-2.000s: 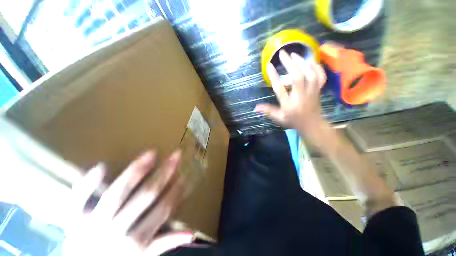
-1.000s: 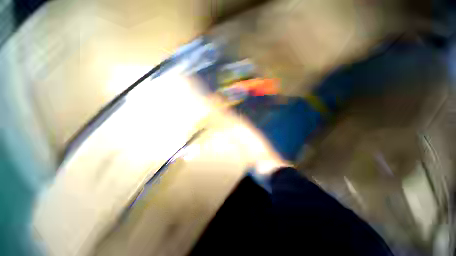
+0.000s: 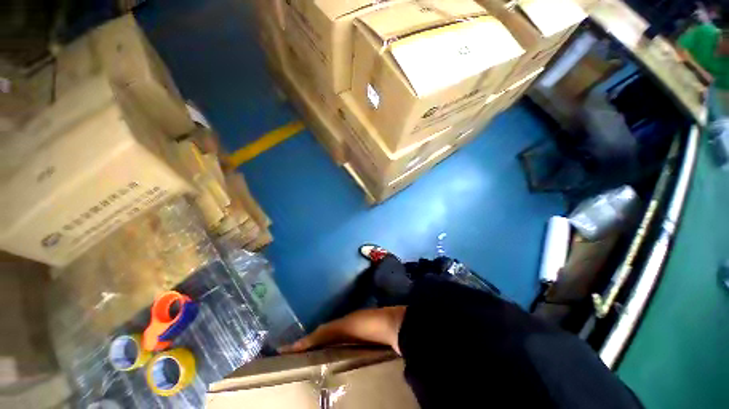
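The near carton point(image 3: 264, 395) is cut off by the bottom edge, with shiny tape along its middle seam. My right hand point(image 3: 294, 348) is small at the carton's upper edge, its arm reaching in from the right in a black sleeve; its fingers are unclear. My left hand is out of the picture. The orange and blue tape dispenser point(image 3: 162, 321) lies on the film-wrapped surface point(image 3: 232, 319) at lower left. One yellow tape roll point(image 3: 189, 372) lies below it, another tape roll point(image 3: 126, 352) at its left.
Printed cartons point(image 3: 456, 68) are stacked across the blue floor point(image 3: 320, 240). Another printed carton point(image 3: 104, 180) stands at left, beside flattened cardboard point(image 3: 212, 188). A green table point(image 3: 687, 319) is at right, with a white roll point(image 3: 555, 248) and clear plastic point(image 3: 603, 212) near it. A shoe point(image 3: 374, 252) shows mid-floor.
The view has swung right onto the floor and stacked cartons. My right hand has left the yellow roll and is at the near carton's edge. My left hand has gone out of view.
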